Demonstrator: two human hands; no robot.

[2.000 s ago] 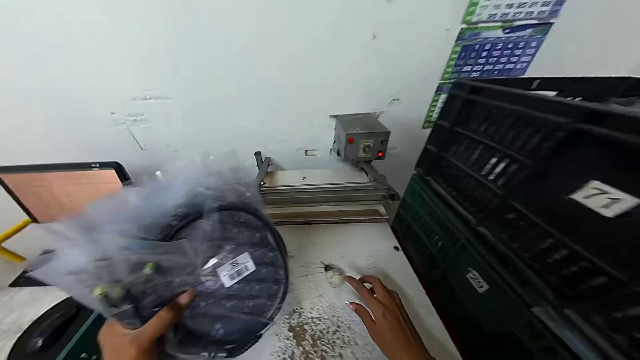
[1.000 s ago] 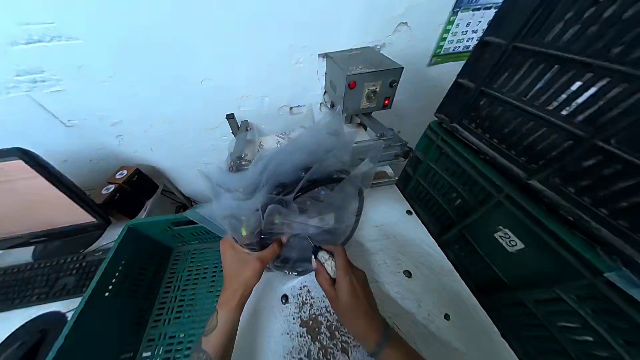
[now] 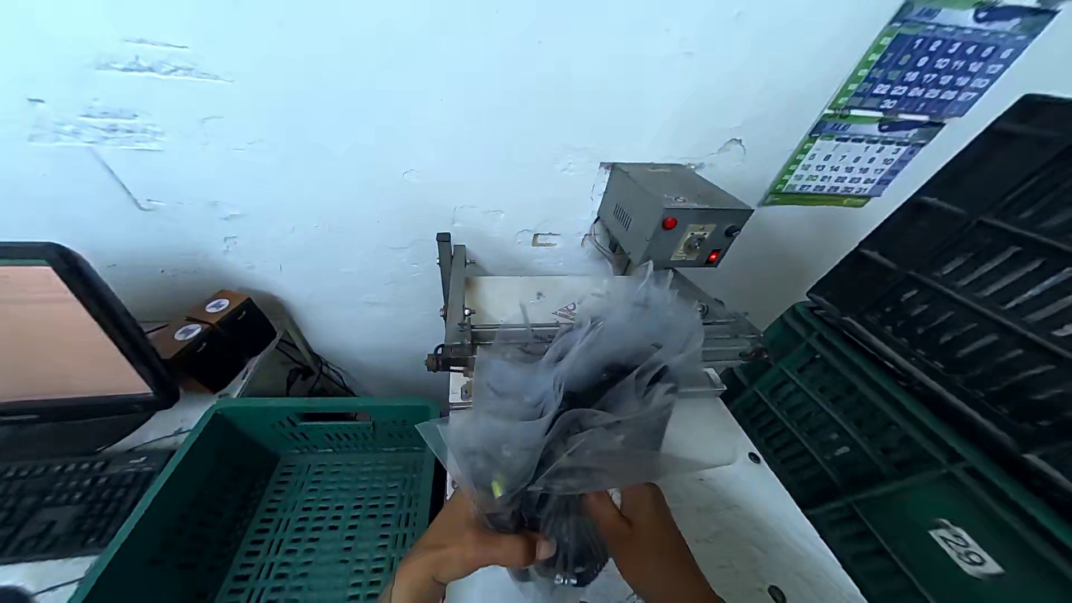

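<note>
A clear plastic bag [image 3: 578,394] with a dark coiled item inside stands in front of a bar heat sealer [image 3: 536,331]. My left hand [image 3: 477,540] grips the lower left of the bag, its thumb across the plastic. From the right, my right hand [image 3: 632,532] holds the bag's lower part, with its fingers partly hidden behind the plastic. The bag's loose upper part spreads over the sealer's bars. A grey control box [image 3: 674,218] with a lit red switch sits behind, joined to the sealer.
An open green plastic crate [image 3: 335,406] is at my left, beside a keyboard [image 3: 79,502] and a monitor [image 3: 79,335]. Small boxes [image 3: 218,331] lie behind them. Stacked crates [image 3: 863,444] border the white worktable [image 3: 712,502] on the right. Calendars [image 3: 888,126] hang on the wall.
The bag has gone from lying flat, its round coil showing, to a more upright position between both hands. Two seconds ago my right hand was on the table, away from the bag.
</note>
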